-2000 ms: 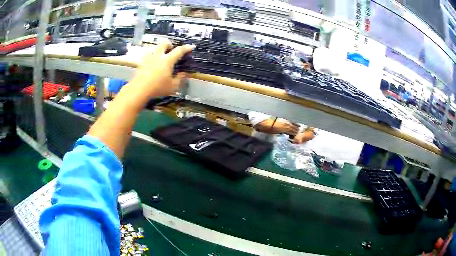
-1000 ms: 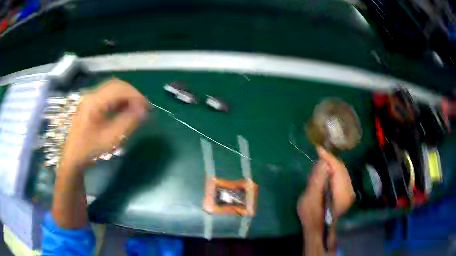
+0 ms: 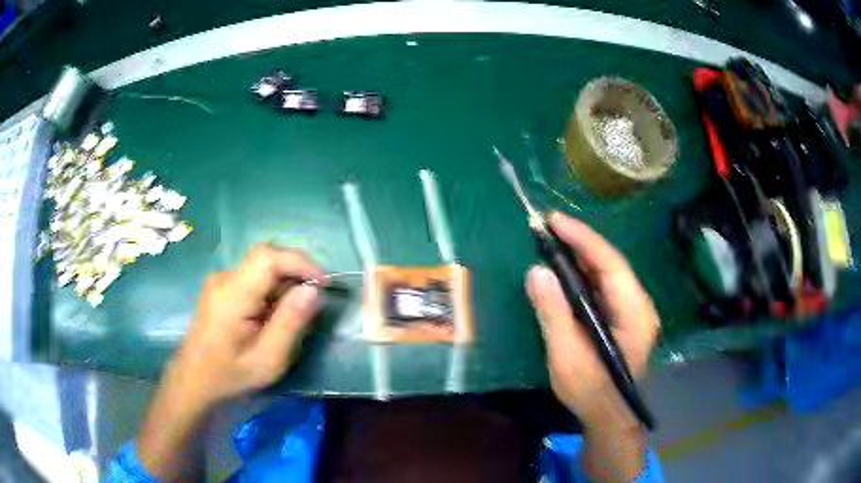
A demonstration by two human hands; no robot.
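The orange-brown soldering fixture lies over two white tape strips, with a small black electronic unit in its middle. My right hand holds the black soldering iron like a pen, right of the fixture, with its silver tip pointing up and left, clear of the unit. My left hand is just left of the fixture, its thumb and finger pinched on a thin silvery solder wire. The wire's end reaches to the fixture's left edge.
A pile of small white cells lies at left, below the solder roll. Loose black units lie at the back. The tip cleaner pot stands behind my right hand. A red-edged tool tray is at right.
The view has dropped from the shelf to the bench. My left hand has moved from beside the cells to the fixture. The iron now shows clearly, away from the pot.
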